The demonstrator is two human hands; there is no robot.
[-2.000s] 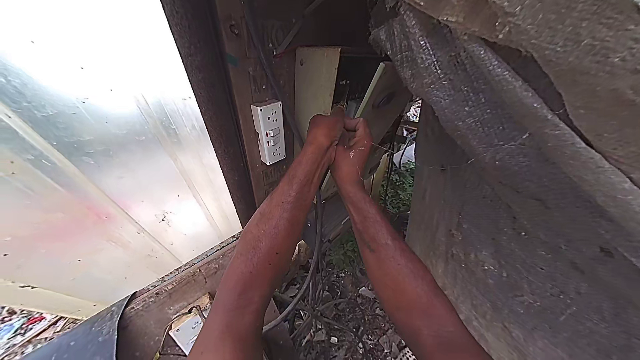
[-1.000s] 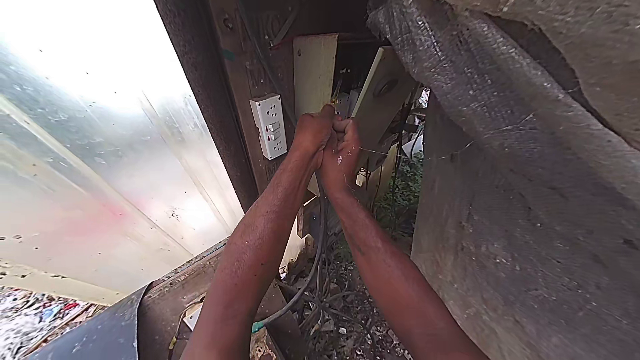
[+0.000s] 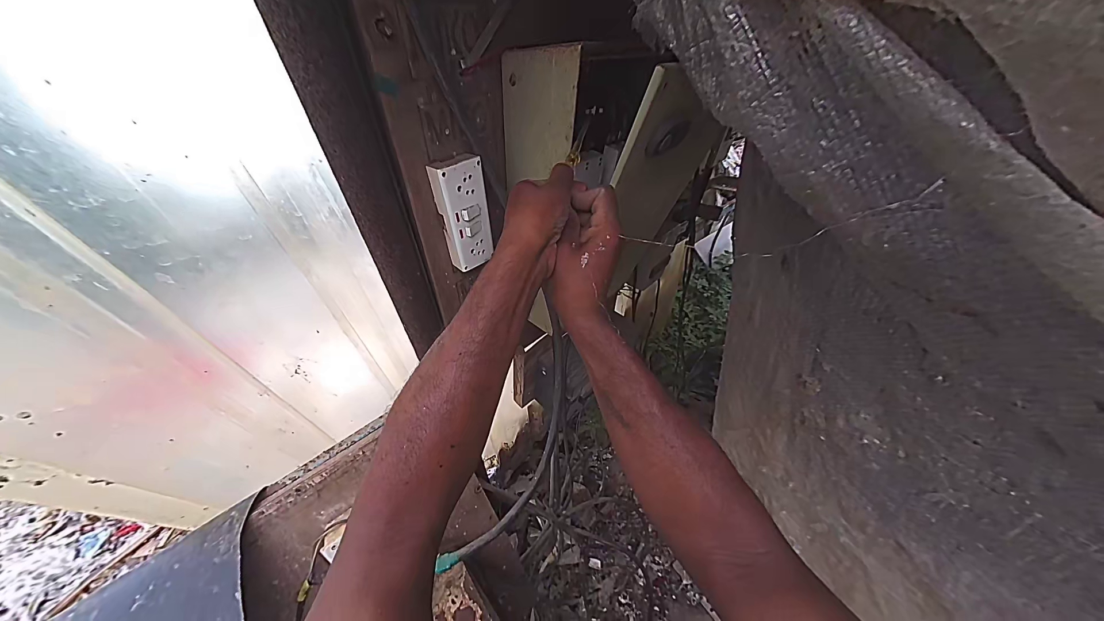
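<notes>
My left hand (image 3: 536, 216) and my right hand (image 3: 591, 228) are pressed together in front of an opened metal electrical box (image 3: 541, 103). Fingers of both are curled around something small that they mostly hide, with a bit of yellow (image 3: 573, 159) showing above the left thumb. A thin wire or strand (image 3: 776, 248) runs from my right hand off to the right. The box's cover (image 3: 660, 155) leans outward on the right, and small fittings and wires are visible inside. A white switch and socket board (image 3: 461, 213) is fixed left of my hands.
A grey cable (image 3: 555, 414) hangs below my hands towards debris on the ground. Shiny metal sheeting (image 3: 198, 328) stands at the left beside a dark post (image 3: 358, 155). Grey plastic sheeting (image 3: 897, 371) drapes down the right side. Green plants (image 3: 703, 319) grow behind it.
Both hands stay together at the box throughout. The thin strand at my right hand shows more of its length to the right now than two seconds ago.
</notes>
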